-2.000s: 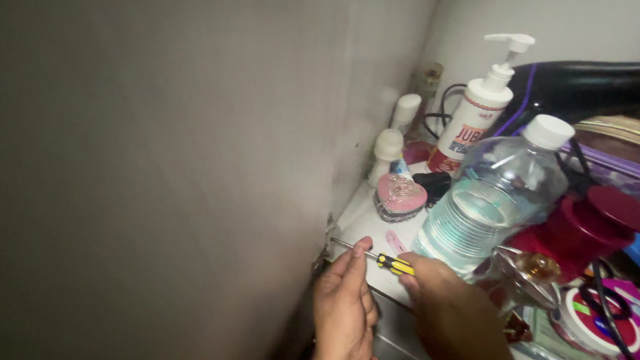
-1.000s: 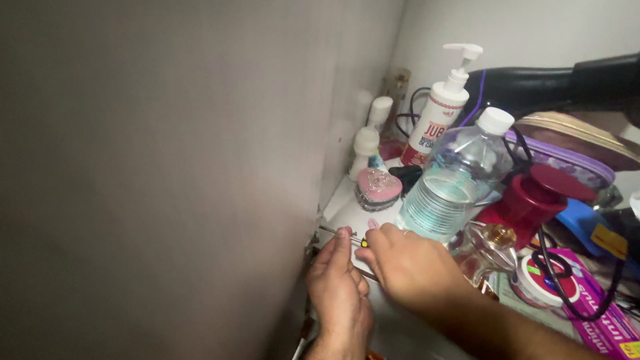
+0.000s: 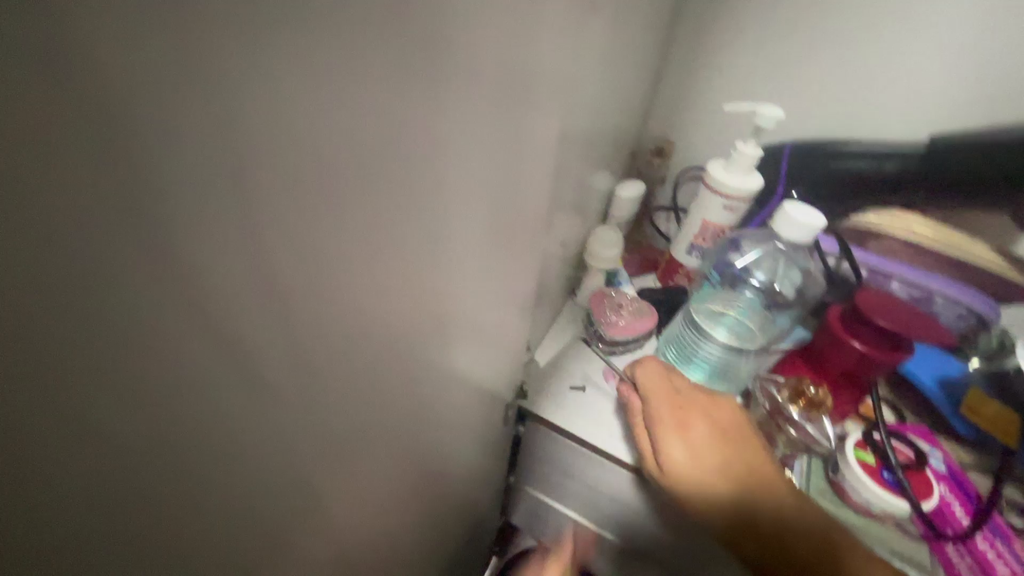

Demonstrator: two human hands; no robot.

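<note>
My right hand (image 3: 696,436) is closed around a screwdriver; only its thin metal shaft (image 3: 606,360) shows, pointing up and left over the white tabletop (image 3: 560,404). Left of the hand, a small dark screw (image 3: 578,388) lies on that top. Just beyond the shaft's tip sits a pink heart-shaped box (image 3: 622,318). My left hand (image 3: 560,556) is blurred and low at the bottom edge, in front of the grey drawer fronts; its fingers are mostly cut off, so its grip cannot be made out.
A large grey panel (image 3: 280,288) fills the left side, close to the tabletop's edge. Behind my right hand stand a clear bottle (image 3: 728,312) of bluish liquid and a white pump bottle (image 3: 716,208). A dark red container (image 3: 856,344), cables and a round tub (image 3: 884,472) crowd the right.
My left hand has dropped away from the screwdriver toward the bottom edge. My right hand has moved back from the panel's edge with the screwdriver. The screw is now visible on the tabletop.
</note>
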